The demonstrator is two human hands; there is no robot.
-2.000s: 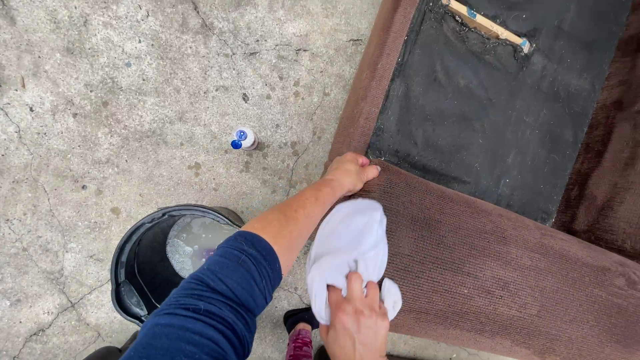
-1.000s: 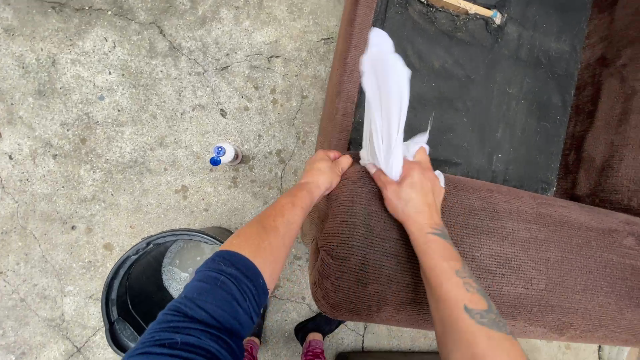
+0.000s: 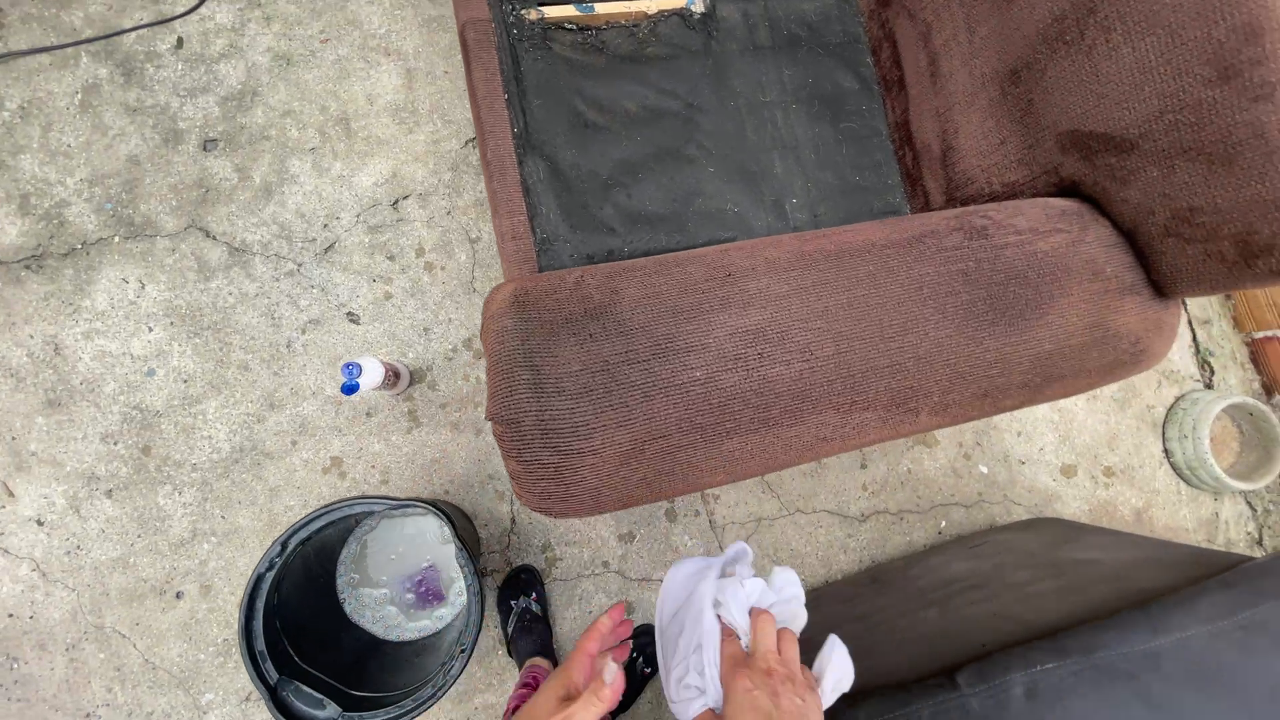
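My right hand (image 3: 765, 670) is closed on a bunched white cloth (image 3: 700, 630) at the bottom of the view, below the sofa's arm. Just left of it, my left hand (image 3: 590, 670) has its fingers apart and holds nothing. The brown ribbed-fabric sofa arm (image 3: 830, 350) lies across the middle, with darker patches on its fabric. Behind it the seat base shows a black fabric lining (image 3: 700, 140), torn near a wooden slat (image 3: 610, 12). At lower left a black bucket (image 3: 300, 600) holds sudsy water with a purple thing in it.
A white bottle (image 3: 378, 376) with an open blue cap is on the cracked concrete floor (image 3: 200, 320). Dark grey upholstery (image 3: 1100, 640) fills the lower right. A round pot (image 3: 1190, 440) is at the right edge. A black cable (image 3: 110, 38) crosses the upper left corner.
Both hands have come off the sofa arm and down toward my body. My left hand has let go of the sofa's edge; the white cloth has moved with my right hand.
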